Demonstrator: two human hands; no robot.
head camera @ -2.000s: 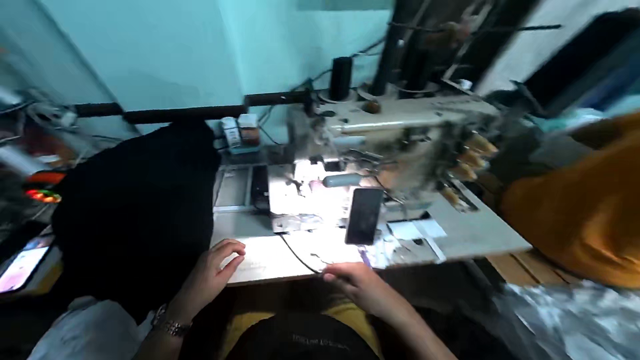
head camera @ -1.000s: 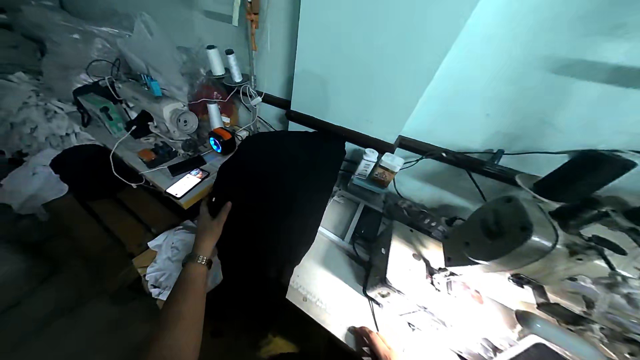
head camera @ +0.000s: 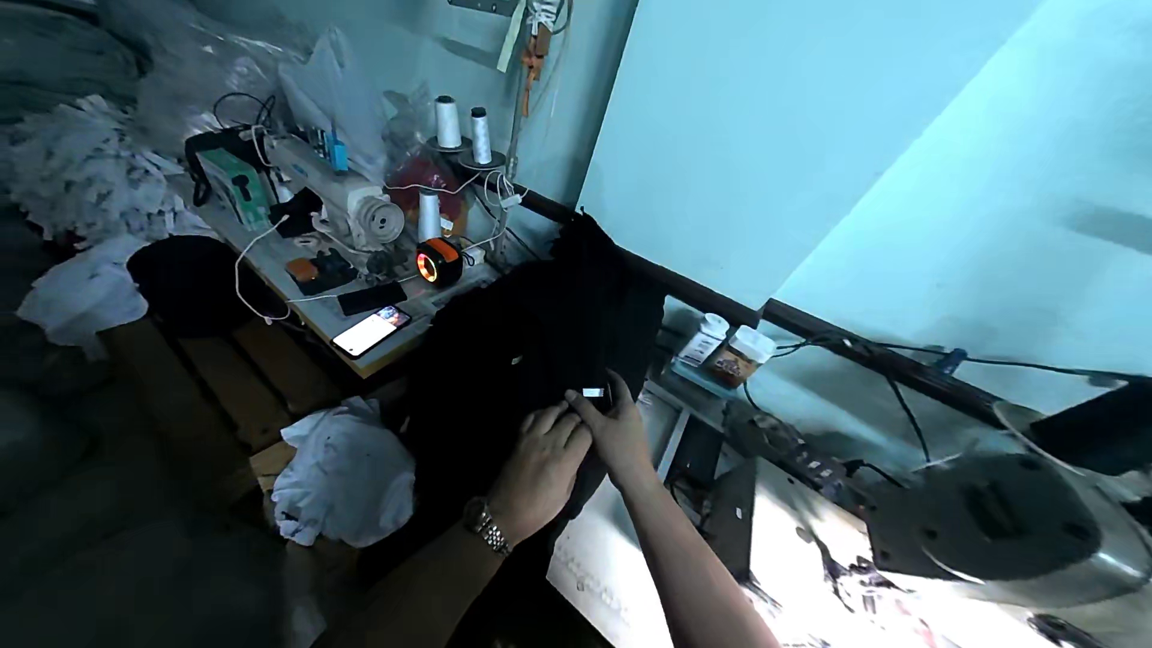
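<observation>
Black fabric (head camera: 504, 360) lies heaped between two sewing machine tables. My left hand (head camera: 544, 459), with a metal-band watch (head camera: 486, 525) on its wrist, rests on the fabric with bent fingers. Touching it on the right, my right hand (head camera: 612, 427) has its thumb and index finger on a part of the black fabric, where a small white label (head camera: 593, 392) shows. Whether the left fingers pinch cloth is hidden.
At left stand a sewing machine (head camera: 333, 184), a lit round speaker (head camera: 439, 262) and a smartphone (head camera: 371, 331). Plastic jars (head camera: 740, 355) sit beyond the right table. Another sewing machine (head camera: 1008, 522) is at lower right. White cloth (head camera: 346, 472) lies below left.
The view has swung left from the right-hand machine. My right hand has moved from the machine table onto the black fabric, beside my left hand.
</observation>
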